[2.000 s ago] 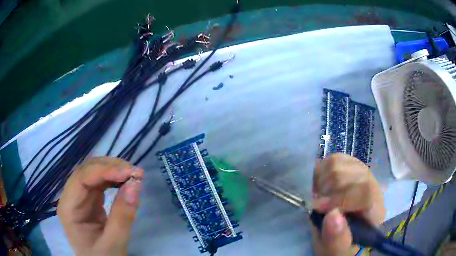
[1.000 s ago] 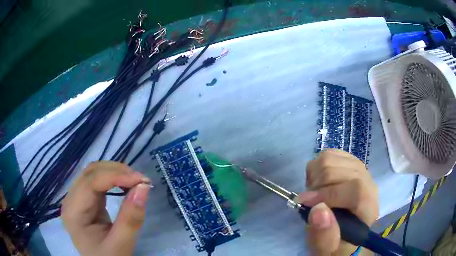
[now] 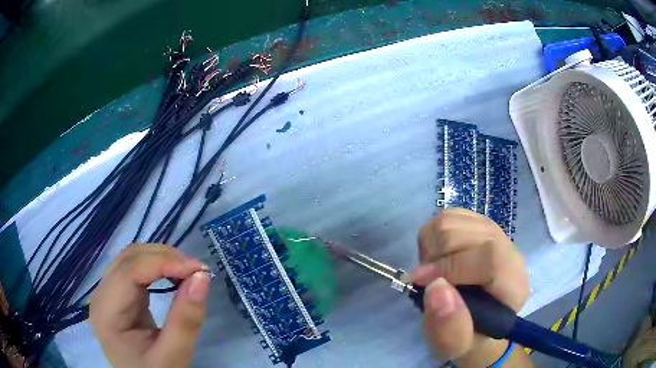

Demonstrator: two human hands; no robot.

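Observation:
My left hand (image 3: 151, 305) pinches the wire ends of a black cable (image 3: 164, 288) between thumb and forefinger, left of the blue PCB panel (image 3: 265, 280). The panel lies tilted, partly over a green round pad (image 3: 311, 269); a black cable end with thin wires sits at its lower edge. My right hand (image 3: 467, 287) holds the soldering iron (image 3: 489, 313) by its dark handle. Its silver barrel points left, with the tip beside a thin bent solder wire (image 3: 303, 238) above the pad. The iron is apart from the panel.
A bundle of black cables (image 3: 137, 172) fans across the left, with frayed ends at the top. Two spare PCB panels (image 3: 460, 165) lie at the right on the white sheet (image 3: 360, 136). A white desk fan (image 3: 532, 136) stands at the far right, with a blue object (image 3: 575, 52) behind it.
The whole view has shifted, so the items sit further left. My left hand is closer to the panel than two seconds ago. The iron stays in my right hand.

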